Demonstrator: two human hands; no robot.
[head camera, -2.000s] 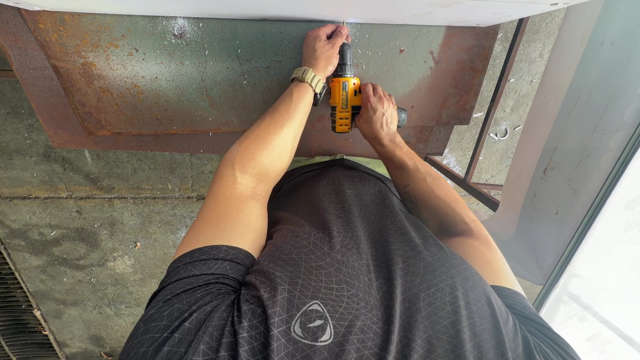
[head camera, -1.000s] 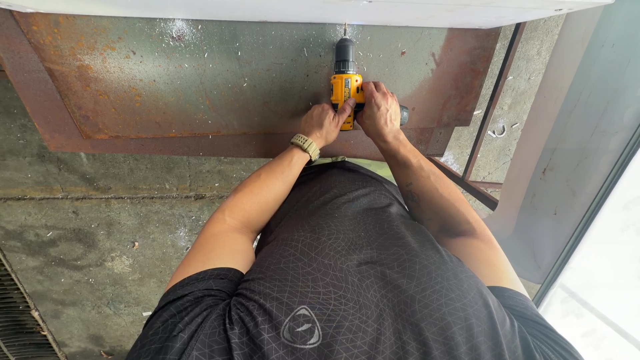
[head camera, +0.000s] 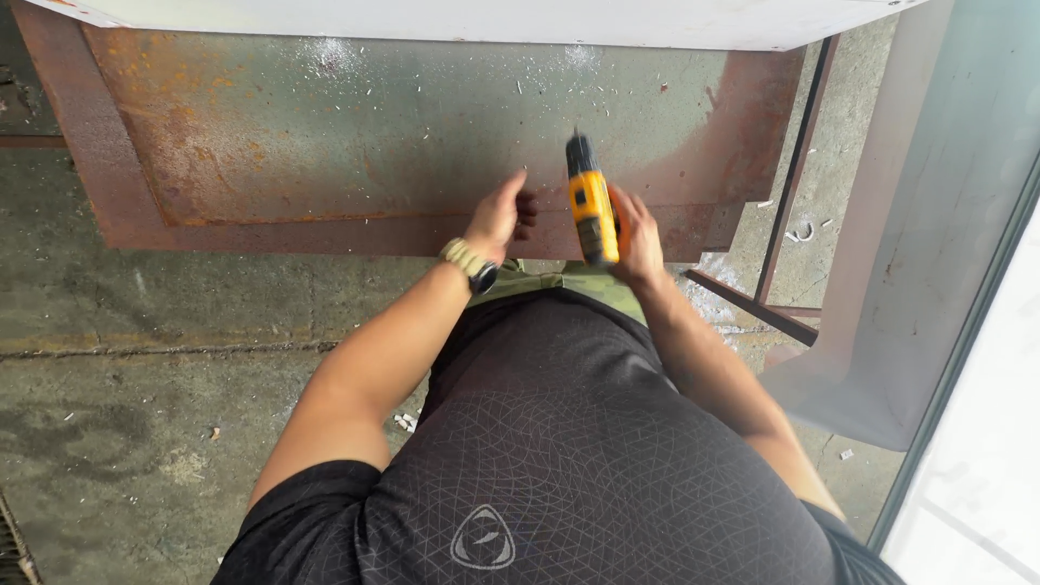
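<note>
My right hand (head camera: 638, 240) is closed around the grip of a yellow and black cordless drill (head camera: 595, 213), whose tip points up the view toward a white panel (head camera: 487, 18) but stands apart from it. Slightly blurred, my left hand (head camera: 504, 218) is to the left of the drill, thumb and fingers apart, with nothing seen in it. A watch with a tan band (head camera: 465, 258) is on my left wrist. Below both hands lies a rusty steel plate (head camera: 325, 146) strewn with white shavings.
Dark steel bars (head camera: 800, 162) run beside the plate on the right. Farther right stands a large grey panel (head camera: 910, 244), near a bright white surface (head camera: 975, 455). Concrete floor (head camera: 162, 422) with a crack and bits of debris extends at the left.
My left hand was near the drill tip, then on the drill body, and is now off it. The drill has moved back from the white panel and is tilted in my right hand.
</note>
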